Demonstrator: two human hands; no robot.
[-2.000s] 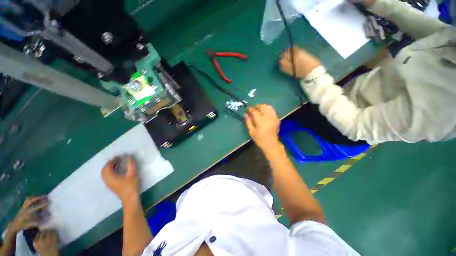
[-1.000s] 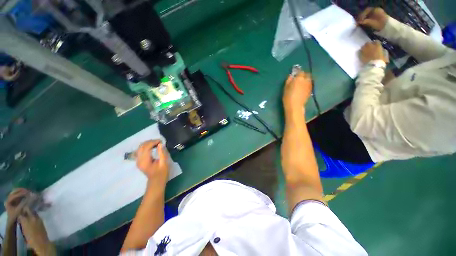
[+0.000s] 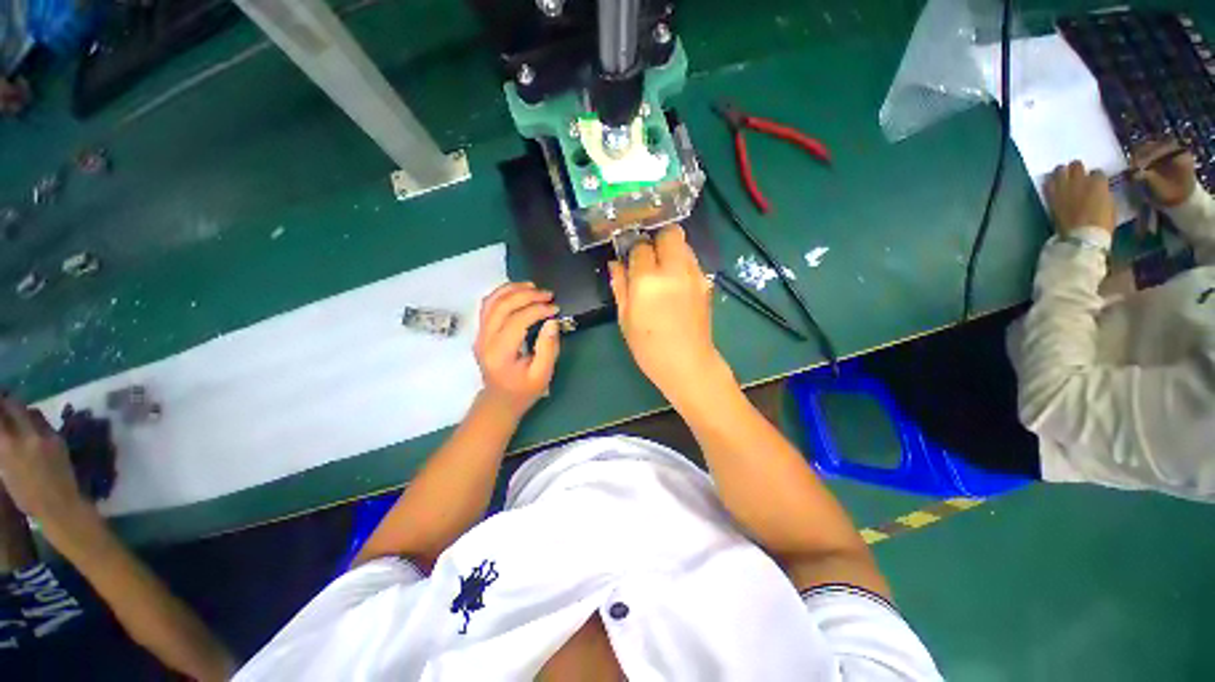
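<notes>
The test fixture's pressure head (image 3: pixel 620 167), clear and green, stands above its black base (image 3: pixel 540 240). My right hand (image 3: pixel 662 300) is under the front of the head at the nest, its fingertips pinching a small metal-cased module (image 3: pixel 629 244) that is mostly hidden. My left hand (image 3: pixel 516 340) is at the base's front left corner, thumb and fingers apart, with nothing clearly seen in it. Another silver module (image 3: pixel 430 320) lies on the white sheet (image 3: pixel 307 360), left of my left hand.
Red-handled pliers (image 3: pixel 757 147), white scraps (image 3: pixel 760 272), black tweezers (image 3: pixel 760 307) and a black cable (image 3: pixel 786 273) lie right of the fixture. A grey metal post (image 3: pixel 360 93) stands left. Neighbours' hands are at both sides, with dark parts (image 3: pixel 91 453) at left.
My right hand has moved left from the bench's right side, bringing the module to the fixture. My left hand has moved off the sheet to the base's corner. The view has shifted.
</notes>
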